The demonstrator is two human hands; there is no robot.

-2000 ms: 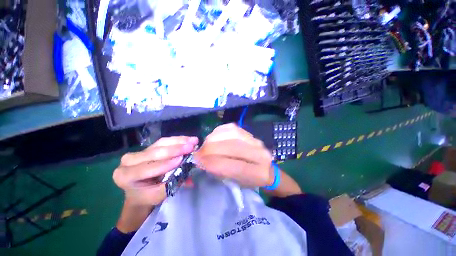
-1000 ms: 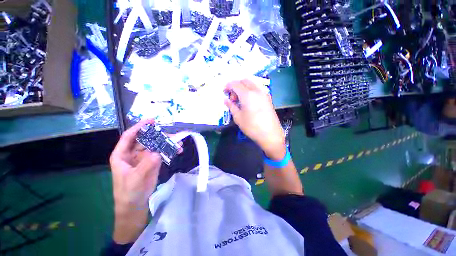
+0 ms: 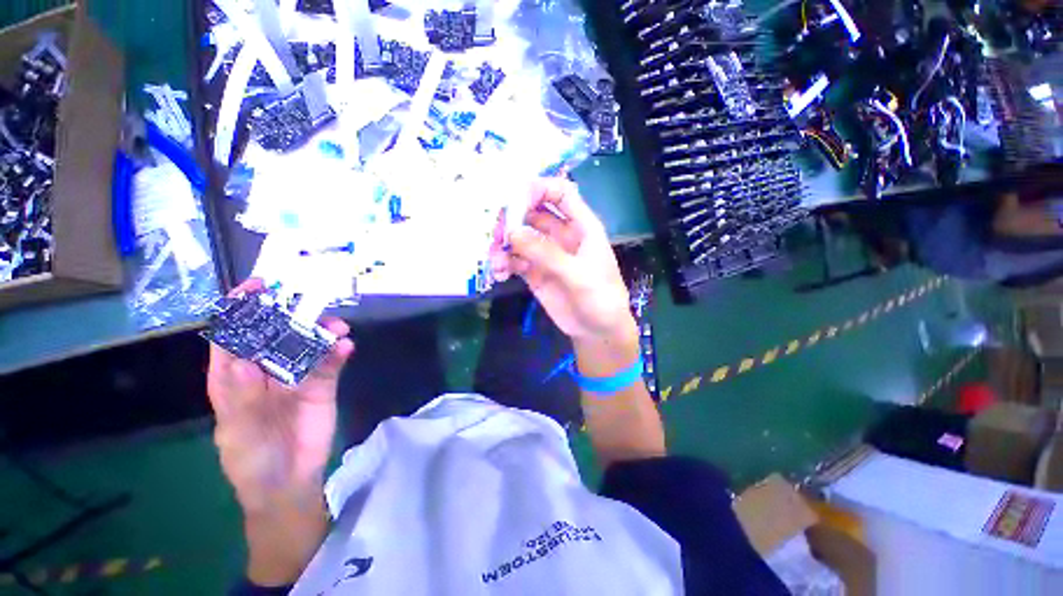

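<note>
My left hand [image 3: 274, 408] holds a circuit board [image 3: 275, 335] near the tray's front left edge, its crowded face up. A white flat ribbon cable [image 3: 312, 305] stands up behind the board; its join to the board is unclear. My right hand [image 3: 560, 262], with a blue wristband [image 3: 610, 373], is over the front right of the black tray [image 3: 219, 186]. Its thumb and fingers are curled close together against overexposed white cables [image 3: 408, 239]; whether something is between them cannot be told.
Boards with white strips [image 3: 291, 114] lie at the tray's far side. An open cardboard box [image 3: 99, 151] and blue-handled cutters [image 3: 122, 198] are left. A slotted black rack [image 3: 723, 175] and wired assemblies [image 3: 898, 140] are right. Floor cartons [image 3: 933, 512] are lower right.
The view has shifted right. Two seconds ago both hands were together on a board; they have since parted, my right hand reaching to the tray. The board in my left hand now lies flatter.
</note>
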